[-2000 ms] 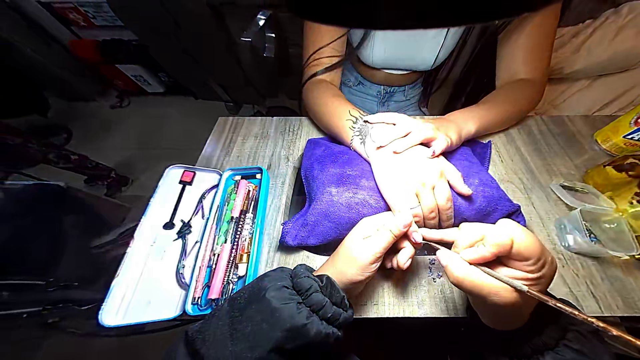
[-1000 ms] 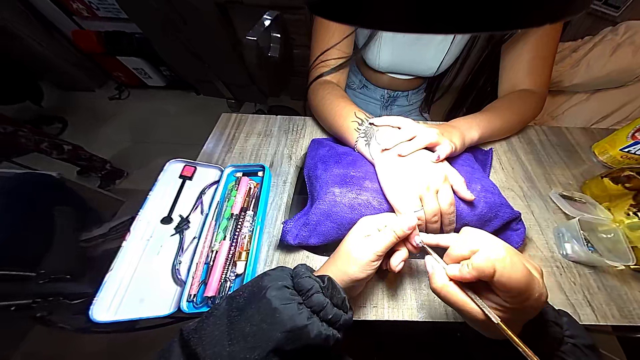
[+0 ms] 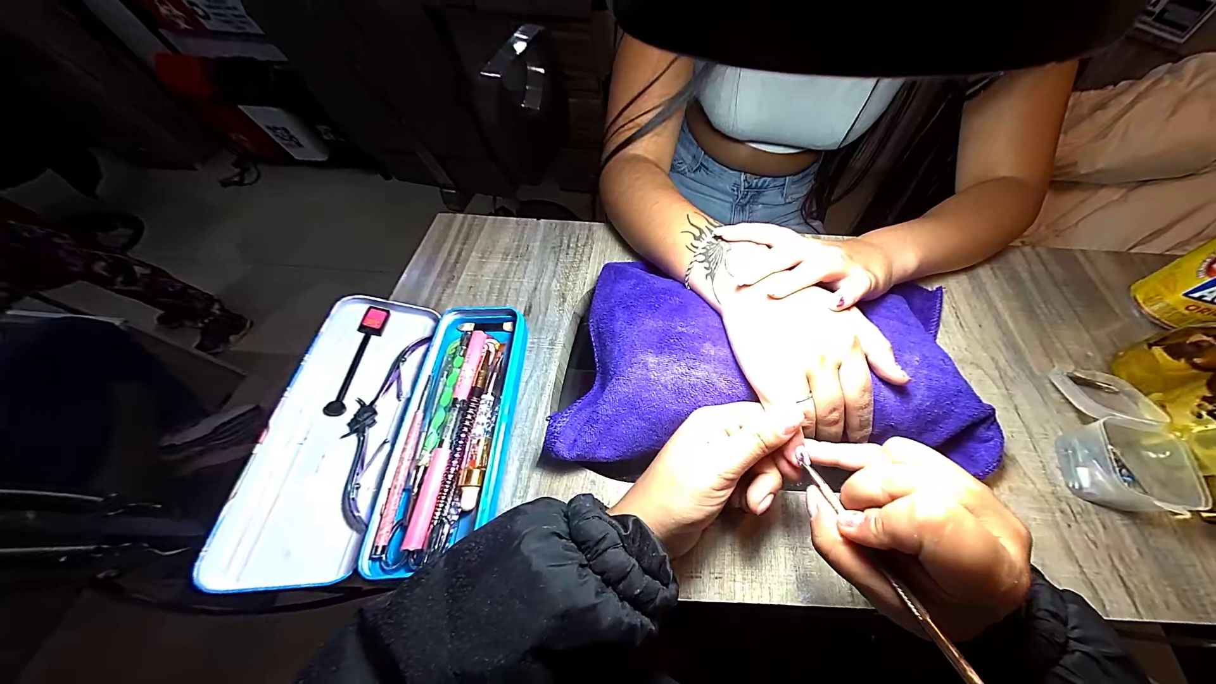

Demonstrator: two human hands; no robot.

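Observation:
My left hand (image 3: 703, 465) grips a finger of another person's hand (image 3: 807, 342), which rests palm down on a purple towel-covered cushion (image 3: 665, 361). In my right hand (image 3: 921, 532) is a thin metallic-handled nail brush (image 3: 912, 603), its tip touching the nail of the held finger; my right index finger reaches toward that same fingertip. The person's other hand (image 3: 807, 261) lies across the back of the first, near a dark wrist tattoo.
Left on the wooden table (image 3: 1073, 313), an open tin case (image 3: 513, 399) holds pens and brushes. At right stand a small clear plastic container (image 3: 1130, 465) with its lid (image 3: 1107, 394), a yellow can (image 3: 1178, 285) and a yellow translucent item (image 3: 1173, 370).
The handle of the brush in my right hand has swung to a steeper angle, with its far end pointing more toward me. My left hand keeps its hold on the finger.

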